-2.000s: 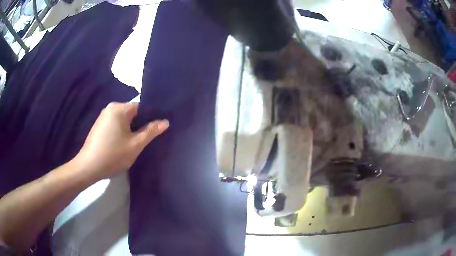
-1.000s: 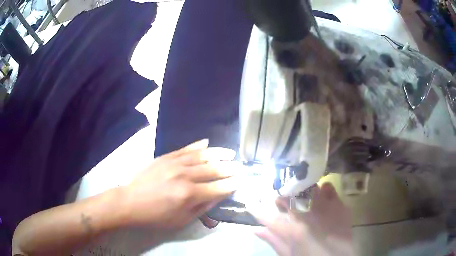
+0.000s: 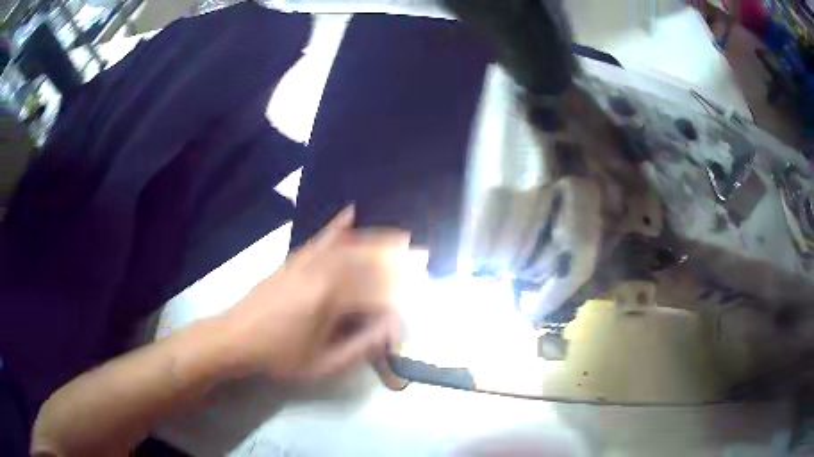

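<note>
A long dark purple panel lies left of the sewing machine head. Its near end reaches my left hand and the white glare by the needle. My left hand is motion-blurred, over the near end of the panel, fingers bent towards the needle; whether it grips cloth cannot be told. The glare hides the needle and presser foot. A pale pink blur at the bottom edge may be my right hand, too smeared to read. A short dark strip lies just right of and below my left hand.
A wide dark cloth pile with a notched edge covers the table's left. The yellowish machine bed lies right of the needle area. A dark tube-like part crosses above the machine head. Blue and red objects show at the upper right.
Two seconds ago my left hand was on the panel's left edge; it has moved to the near end. My right hand, by the needle one second ago, has left there. The view has shifted.
</note>
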